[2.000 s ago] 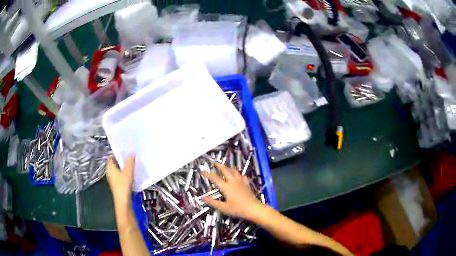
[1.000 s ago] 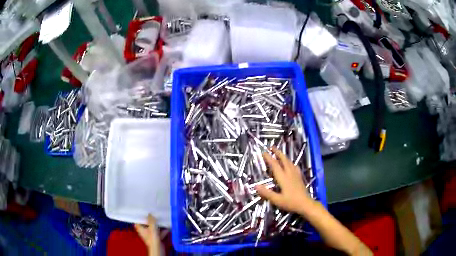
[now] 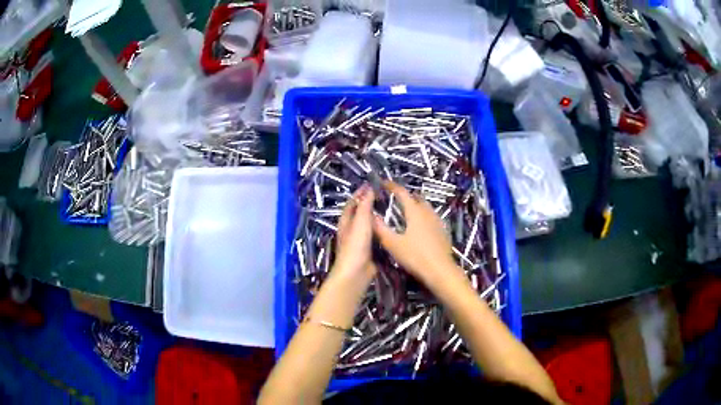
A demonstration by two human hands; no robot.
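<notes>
The large blue turnover bin (image 3: 506, 237) stands in front of me, full of small silver metal motors (image 3: 431, 162) with dark red wire leads. My left hand (image 3: 357, 233) and my right hand (image 3: 415, 237) are together over the middle of the bin, fingertips close to each other. Several motors show between and just beyond the fingers, and the hands seem closed around some of them. The view is slightly blurred, so how many they hold cannot be told. The white tray (image 3: 221, 253) lies empty against the bin's left side.
A small blue bin (image 3: 87, 211) of metal parts and a clear bag of parts (image 3: 142, 202) lie left. Clear boxes (image 3: 431, 47) stand behind. A clear lidded box (image 3: 534, 182) and a black hose (image 3: 605, 158) with yellow tip are right. Red stools (image 3: 581, 372) stand below.
The white tray went from above the bin to its left side. My left hand let go of it and joined my right hand over the motors. The bin now shows farther right.
</notes>
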